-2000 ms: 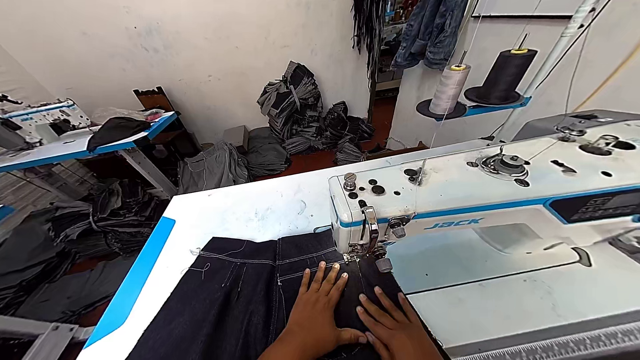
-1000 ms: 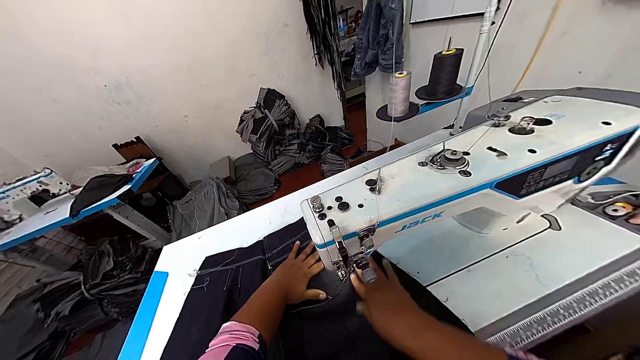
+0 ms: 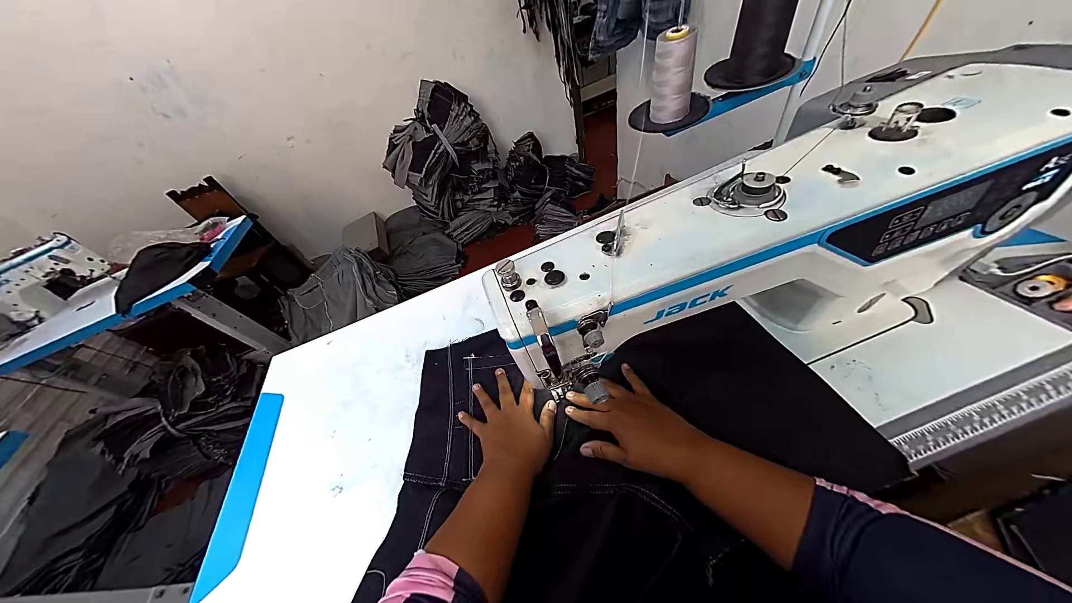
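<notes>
Dark denim fabric (image 3: 620, 528) with pale seam stitching lies over the sewing table and under the needle area of a white and blue Jack sewing machine (image 3: 653, 260). My left hand (image 3: 511, 431) rests flat on the denim, fingers spread, just left of the presser foot (image 3: 559, 392). On the other side of the foot, my right hand (image 3: 632, 423) presses on the cloth, its fingertips close to the foot and partly behind a tension knob. The needle tip is too small to make out.
Thread cones (image 3: 673, 75) stand behind the machine. Bundles of dark cloth (image 3: 444, 151) lie on the floor by the wall. A second sewing table (image 3: 167, 285) is at the left. A ruler strip (image 3: 988, 419) runs along the near edge of my table.
The denim has been turned and spread further right under the machine arm. My right hand has drawn back from beyond the machine head, and both hands now flank the foot.
</notes>
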